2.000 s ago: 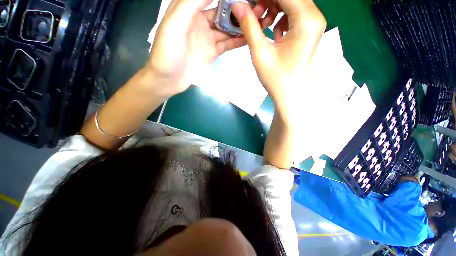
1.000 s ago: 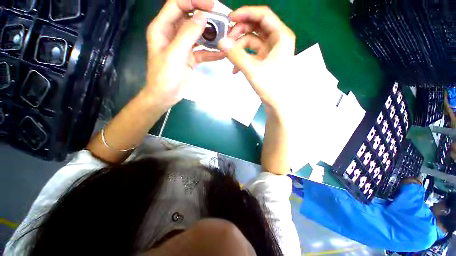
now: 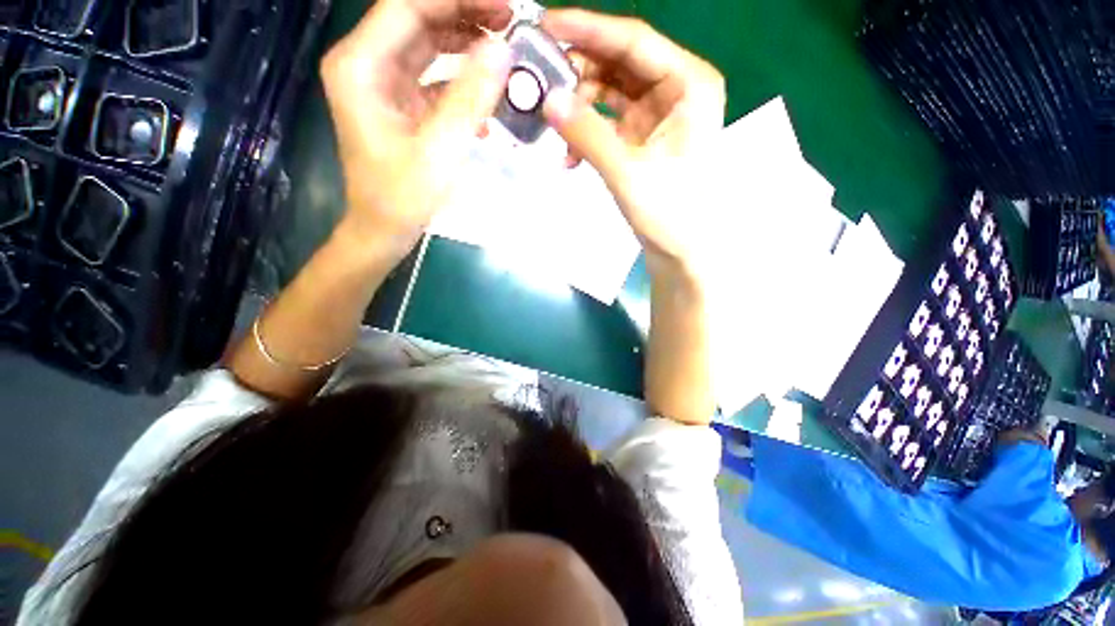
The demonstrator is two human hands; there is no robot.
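A small grey camera housing (image 3: 528,113) is held between both hands near the top of the picture. Its round opening shows bright white inside a dark ring. My left hand (image 3: 410,122) grips its left side, with the thumb on the upper left of the face. My right hand (image 3: 642,128) holds its right side between thumb and fingers. Whether a film or ring lies between the fingertips cannot be told. White sheets (image 3: 783,263) lie loose and overlapping on the green mat beneath the hands, very bright and washed out.
A glossy black blister tray (image 3: 226,159) stands at the left, a few pockets holding housings. A black tray of small white parts (image 3: 929,336) lies at the right. Stacked black trays (image 3: 990,92) stand at the back right. A person's blue sleeve (image 3: 905,526) shows at the lower right.
The housing has come down from the picture's top edge and is now turned and tilted. Its opening changed from dark to bright white. Both hands still hold it, with the fingers shifted.
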